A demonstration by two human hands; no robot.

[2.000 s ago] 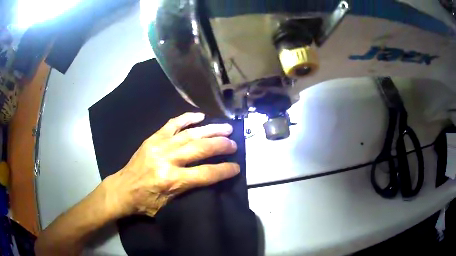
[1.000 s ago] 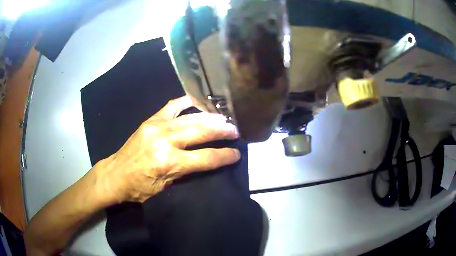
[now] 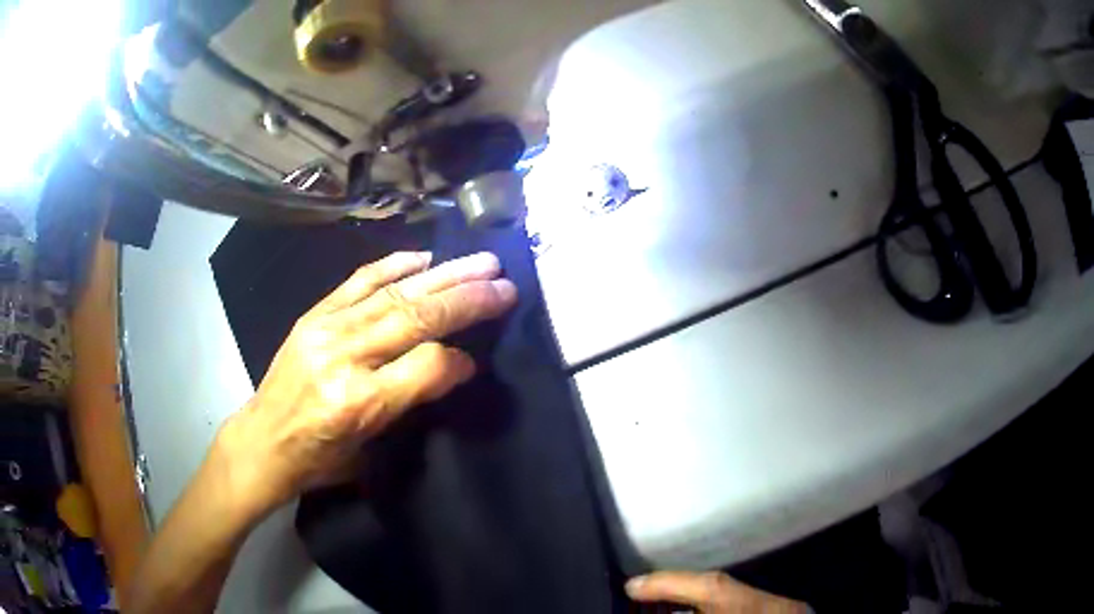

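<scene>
Black cut panels (image 3: pixel 468 480) lie on the table, with their long right edge running from the machine's needle area down over the table's front edge. My left hand (image 3: pixel 360 348) lies palm down on the cloth, fingertips pressing just below the needle area. My right hand (image 3: pixel 720 593) is cut off by the bottom edge of the picture; a finger touches or lies close beside the cloth's right edge, and its grip is hidden. The sewing machine head (image 3: pixel 240 144) hangs over the cloth and hides the needle. A grey knob (image 3: pixel 490 199) shows beside it.
Black-handled shears (image 3: pixel 948 204) lie on the white machine table (image 3: pixel 744 420) at the right. A yellow knob (image 3: pixel 336 34) is on the machine head. An orange-brown board (image 3: pixel 102 396) borders the table at the left. Dark cloth (image 3: pixel 1086 180) lies at the far right.
The view has shifted and turned, so the machine head sits further left and higher. My right hand has come into view at the bottom. My left hand stays on the cloth.
</scene>
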